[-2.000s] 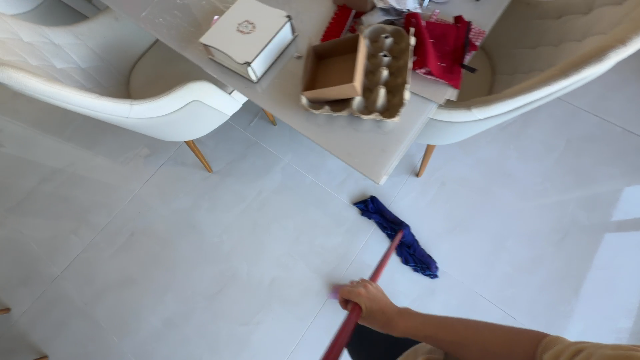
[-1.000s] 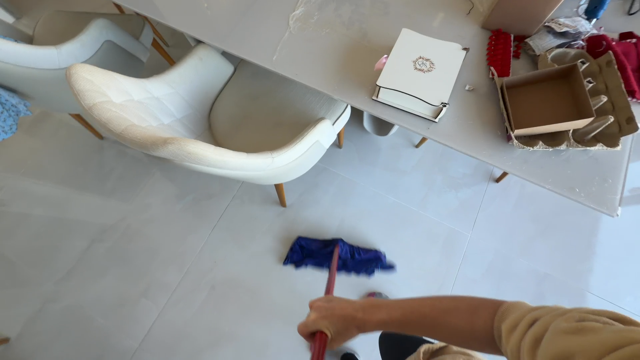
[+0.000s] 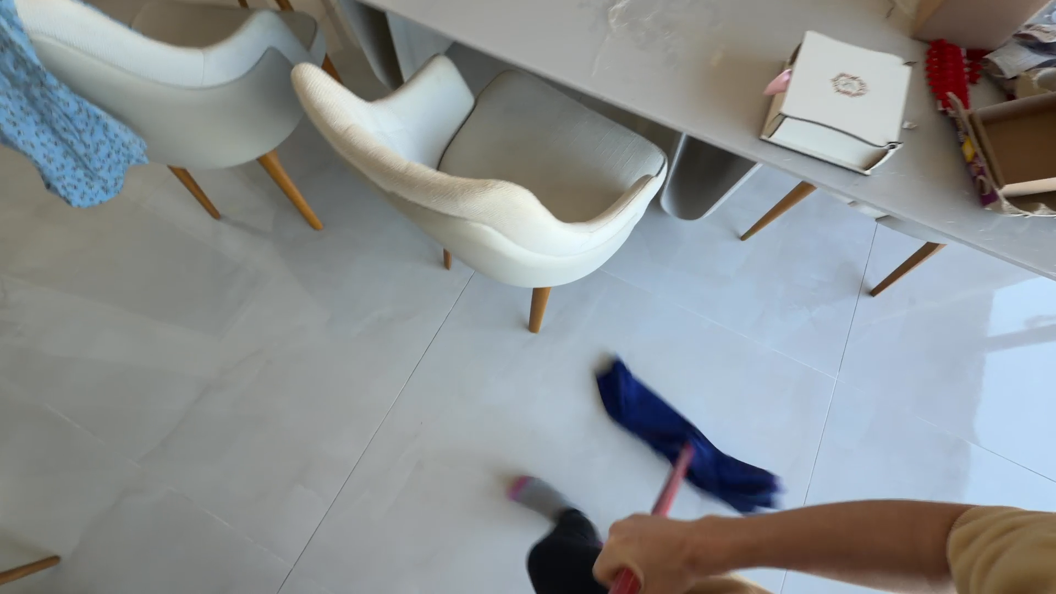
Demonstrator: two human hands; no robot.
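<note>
My right hand (image 3: 648, 549) is closed around the red pole (image 3: 675, 478) of a floor mop at the bottom, right of the middle. The pole runs up to the mop's head, which is wrapped in a dark blue cloth (image 3: 685, 433) and lies slantwise on the pale tiled floor (image 3: 330, 396). Both pole and cloth are somewhat blurred. Left of the pole, my foot in a grey sock (image 3: 540, 497) with a pink toe shows below a black trouser leg (image 3: 568, 553). My left hand is out of view.
A white padded chair (image 3: 495, 223) stands at the long grey table (image 3: 693, 91). Behind it at left, another chair (image 3: 190, 91) has a blue patterned cloth (image 3: 58, 124) over it. A white box (image 3: 846, 103) and an open cardboard box (image 3: 1019, 144) sit on the table.
The mop head, roughly level across the view one second ago, now lies slantwise, farther from the chair's left side. My right hand keeps hold of the pole. The view has shifted left along the table.
</note>
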